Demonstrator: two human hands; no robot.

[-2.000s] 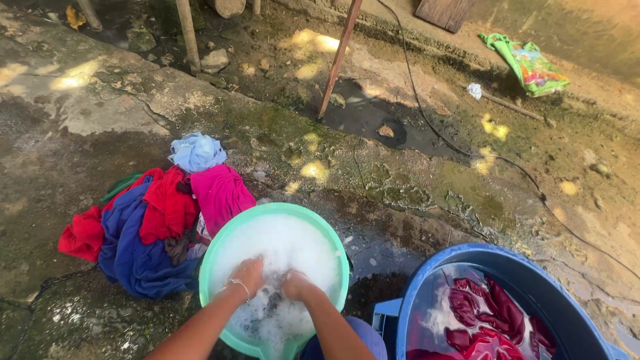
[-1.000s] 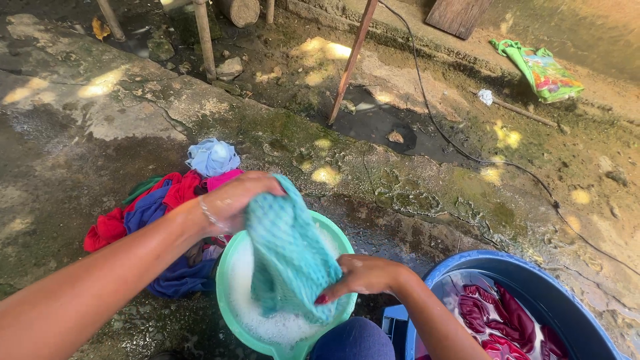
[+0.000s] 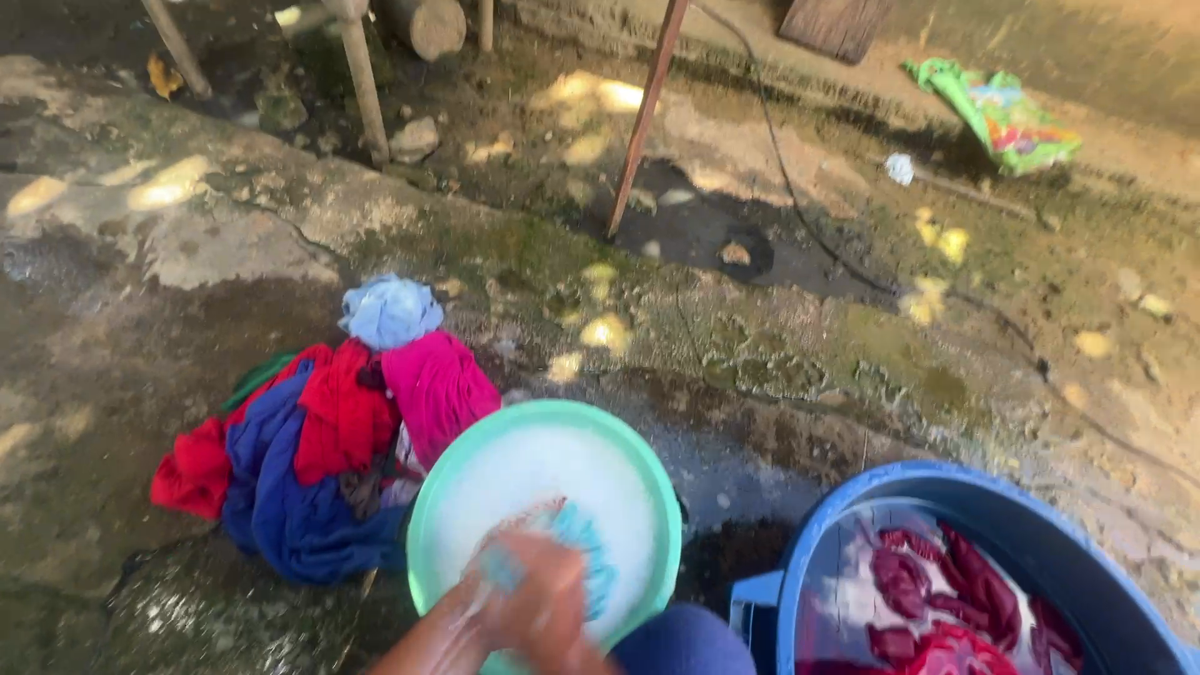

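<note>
Over the soapy water of a light green plastic basin (image 3: pixel 664 469), my left hand (image 3: pixel 497 581) and my right hand (image 3: pixel 553 600) are pressed together, blurred, around a turquoise cloth (image 3: pixel 586 553). Part of the cloth hangs toward the suds and a bit of it shows between my fingers. Left of the basin lies a heap of clothes on the wet ground: a blue garment (image 3: pixel 281 497), a red garment (image 3: pixel 347 412), a pink garment (image 3: pixel 441 394) and a light blue cloth (image 3: pixel 391 311). A blue tub (image 3: pixel 1012 502) at the right holds dark red clothes (image 3: pixel 975 581) in water.
My knee in dark blue cloth (image 3: pixel 689 642) is at the basin's lower right. Beyond a raised concrete edge (image 3: pixel 487 234) stand thin wooden posts (image 3: pixel 647 122). A dark cable (image 3: pixel 787 178) runs across the ground near a green plastic bag (image 3: pixel 1012 112).
A second ago my hands held the turquoise cloth spread out above the basin. Now they are together and lower, with the cloth bunched between them. Before that, both were in the suds.
</note>
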